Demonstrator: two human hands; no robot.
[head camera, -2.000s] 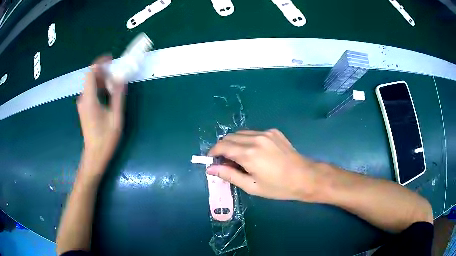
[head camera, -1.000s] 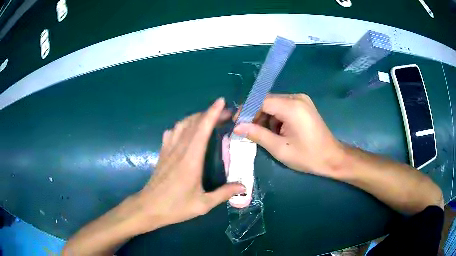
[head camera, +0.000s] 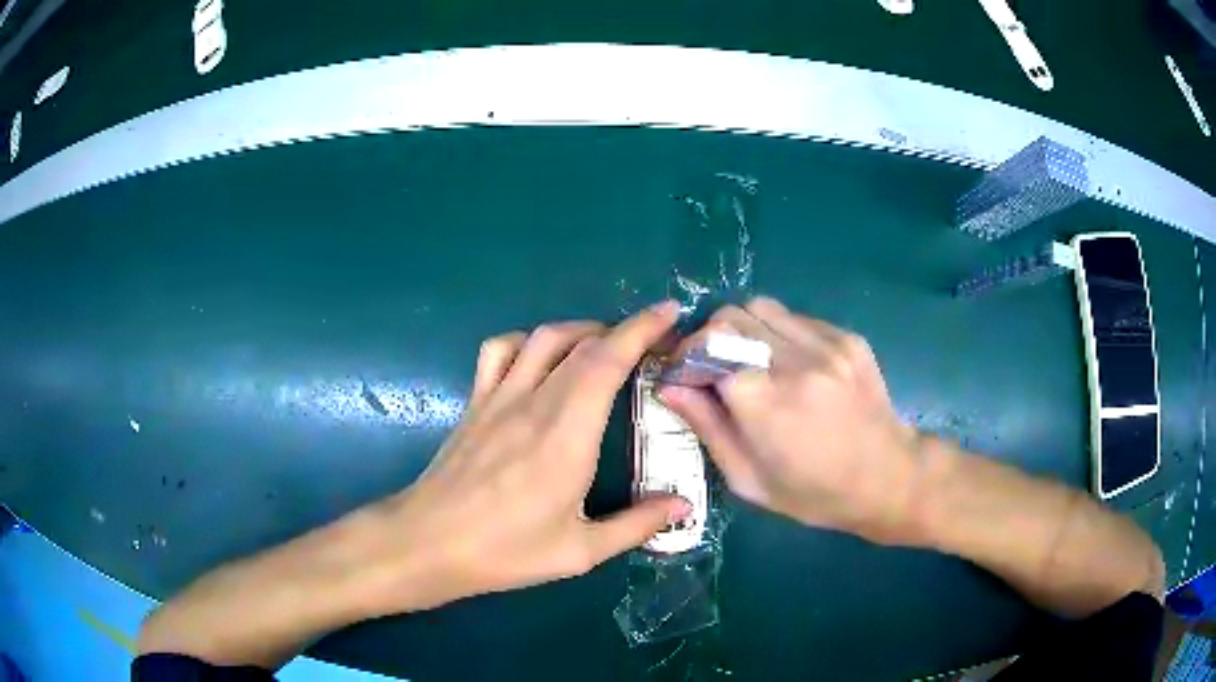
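Observation:
A white plastic housing (head camera: 670, 450) lies on the near green surface, with its two-hole end towards me. A thin pink edge of the piece under it shows along its left side. My left hand (head camera: 534, 440) holds the housing, thumb on the holed end and fingertips at the far end. My right hand (head camera: 814, 420) pinches a grey-blue adhesive strip (head camera: 700, 366) with a pale end, its fingertips at the far end of the housing. The fingertips hide that end and anything small there. Clear tape (head camera: 671, 600) shows below the housing.
A smartphone (head camera: 1120, 360) lies at the right. A stack of strips (head camera: 1024, 189) and a smaller dark bundle (head camera: 1010, 272) with a white end stand beside it. A long white rail (head camera: 587, 87) crosses behind. Several white housings (head camera: 1020, 43) lie on the far green surface.
My left hand brought a white housing from the rail onto the pink piece. The strip, upright and pointing away one second ago, now lies low across my right hand. The far housings have shifted.

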